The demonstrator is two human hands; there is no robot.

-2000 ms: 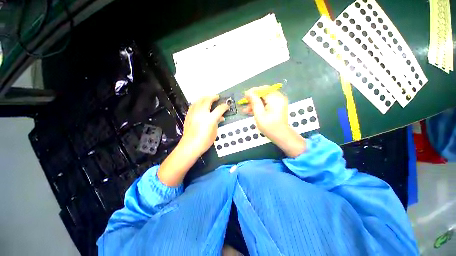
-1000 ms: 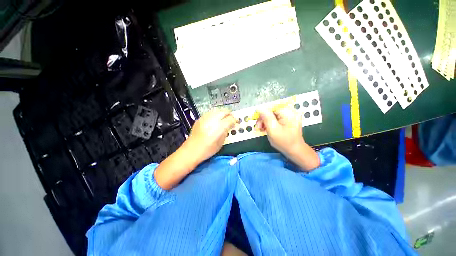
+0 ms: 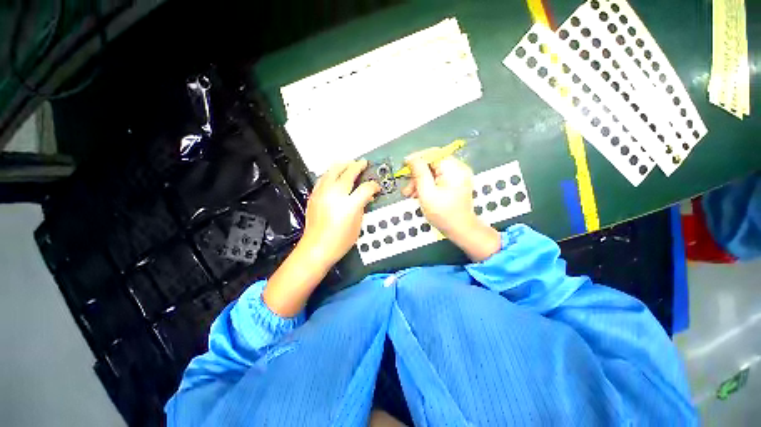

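Note:
My left hand (image 3: 335,208) holds the left end of a small dark plate with round holes (image 3: 384,176) on the green mat, fingers along its edges. My right hand (image 3: 444,193) grips a slim yellow tool (image 3: 434,155), its tip pointing left at the plate's right side. Whether the tip touches the plate, or carries a dot, is too small to tell. A white dot sheet with two rows of black dots (image 3: 404,238) lies just below, partly covered by my right hand.
Stacked white liner sheets (image 3: 380,92) lie beyond. Spare dot sheets (image 3: 618,88) fan out at right over yellow tape (image 3: 582,171). Yellowish strips (image 3: 731,60) lie far right. A black blister tray (image 3: 154,242) at left holds a grey plate (image 3: 244,237). Another person's blue sleeve shows at right.
My left hand has gone from the dot sheet up to the plate and now holds it. My right hand and the yellow tool have moved from the sheet's dots to the plate's right side.

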